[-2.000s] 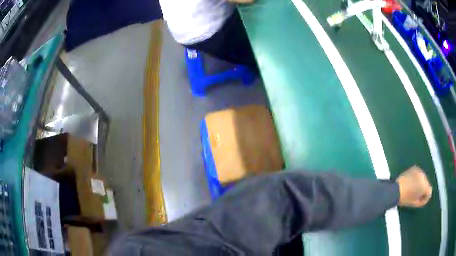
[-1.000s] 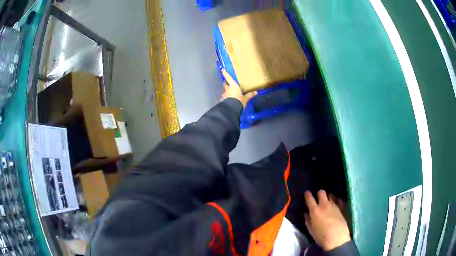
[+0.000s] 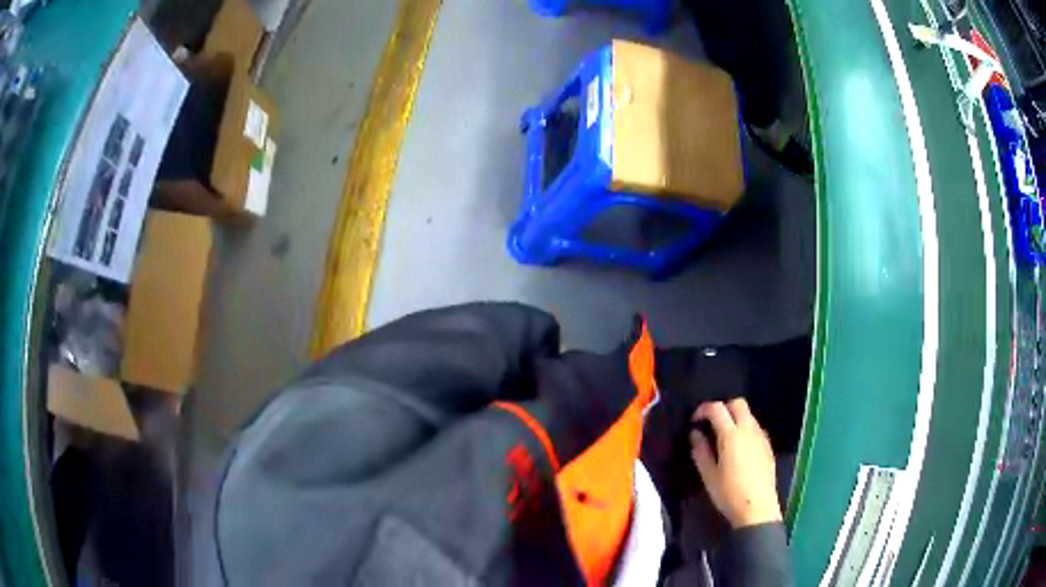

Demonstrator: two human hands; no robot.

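The blue plastic stool (image 3: 562,212) stands on the floor at the upper middle, with a tan cardboard pad (image 3: 677,126) on its seat. My left sleeve is bent in the lower middle, and my left hand is not visible. My right hand (image 3: 740,464) is at the lower right, over my dark trousers beside the bench edge. Its fingers are slightly bent and nothing shows in it. A silver fixture plate (image 3: 872,516) lies on a white sheet on the green bench (image 3: 849,287).
Cardboard boxes (image 3: 166,304) and a printed sheet (image 3: 121,155) are on the left. A yellow line (image 3: 373,172) runs along the grey floor. Part of another blue stool (image 3: 614,9) and a dark shoe (image 3: 786,149) show at the top. Blue and white items lie at the far bench side.
My left hand has left the cardboard-topped stool and gone out of sight. The stool now appears turned, with its legs towards the left. My right hand remains over my lap.
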